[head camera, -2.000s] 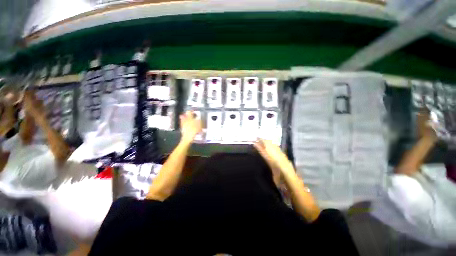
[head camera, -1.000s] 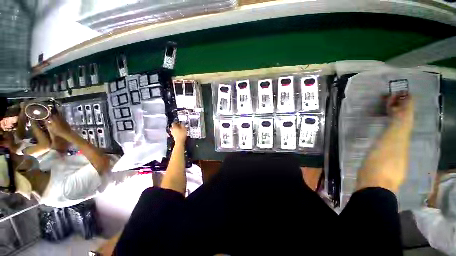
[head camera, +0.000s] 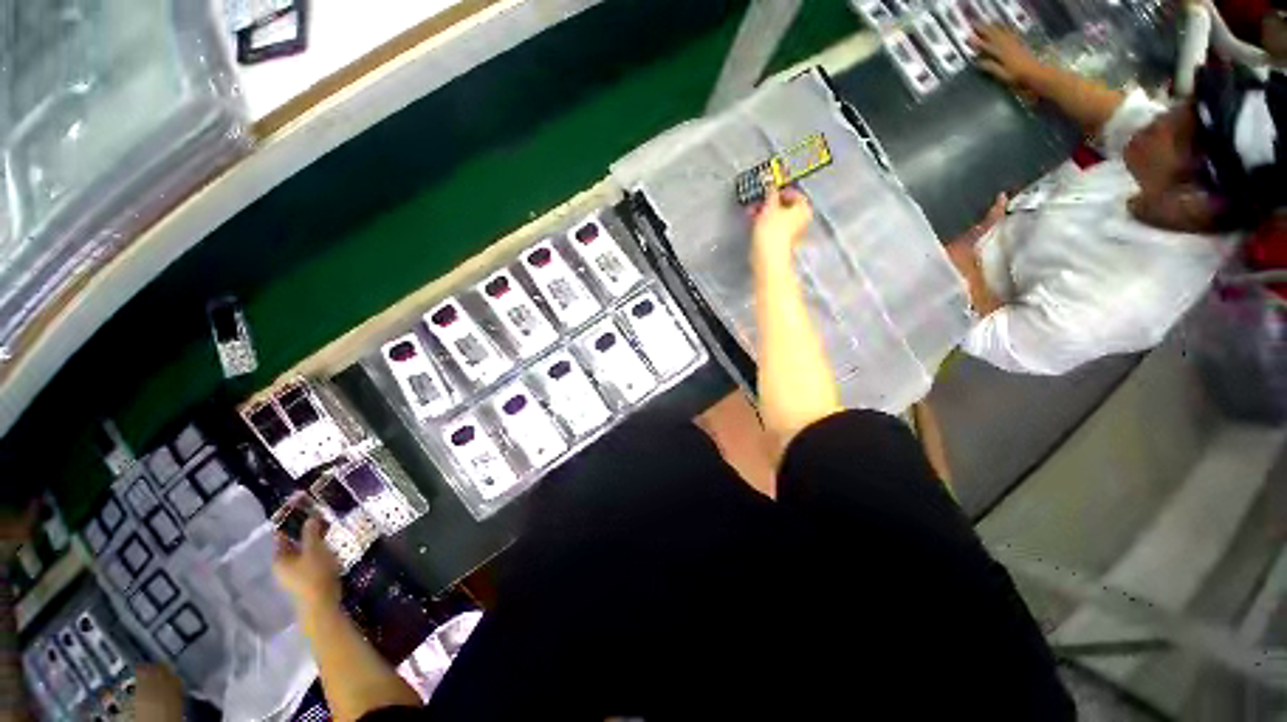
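Observation:
My right hand (head camera: 783, 226) is over the upper part of the grey-white tray (head camera: 861, 282). Its fingers are on a front housing with a bright yellow frame (head camera: 802, 161) at one end and a dark key grid at the other. My left hand (head camera: 306, 561) is at the small tray of paired parts (head camera: 299, 423), its fingers at a dark-and-white part at the lower left; whether it grips the part is unclear. The clear blister tray of phone bodies (head camera: 525, 412) lies between my hands, with white bodies in two rows.
A handset (head camera: 232, 337) lies on the green belt (head camera: 381, 212). The wood-edged shelf (head camera: 304, 127) runs above it. At lower left is a tray of black frames (head camera: 170, 529). A seated co-worker (head camera: 1094, 268) is at the right, with another phone tray beyond.
The view has turned and shifted. The part at my right hand now shows bright yellow, where a dark frame showed before. My left hand has moved to the small tray's lower left edge.

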